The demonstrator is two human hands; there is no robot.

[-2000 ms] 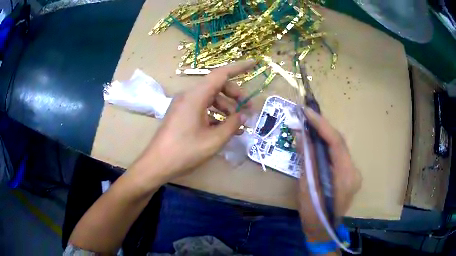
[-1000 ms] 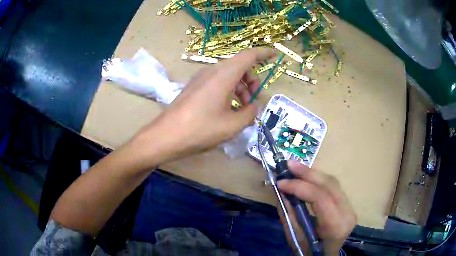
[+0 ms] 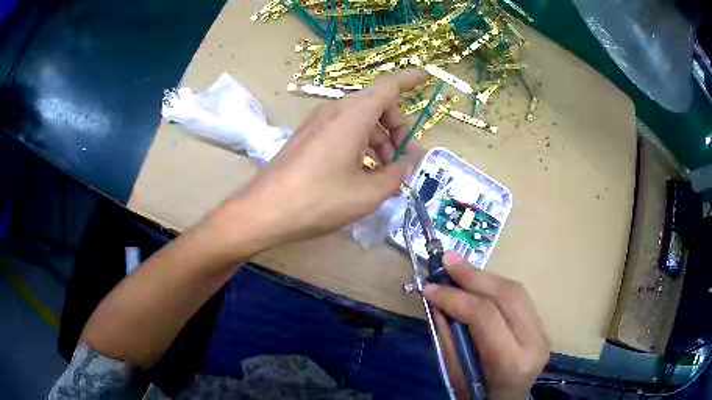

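My left hand (image 3: 332, 160) holds a gold contact strip (image 3: 370, 162) with a green wire (image 3: 418, 127); the palm and fingers hide most of the strip. My right hand (image 3: 492, 328) grips a soldering iron (image 3: 454, 324) with a thin tube along it. The iron's tip is close to my left fingertips, at the left side of the open white housing (image 3: 502, 193). The housing lies on the cardboard and holds a green circuit board (image 3: 467, 223) and a black component (image 3: 428, 187). Whether the tip touches the strip cannot be told.
A pile of gold strips with green wires (image 3: 382, 47) lies at the back of the cardboard sheet (image 3: 570, 234). A bagged white cord (image 3: 222, 117) lies to the left. A brown tray with a black block (image 3: 673, 226) stands at the right. A translucent hood (image 3: 640, 47) is upper right.
The iron has swung from the pile side down to the left side of the housing, uncovering the circuit board. My left hand has moved slightly up and right, still holding the strip.
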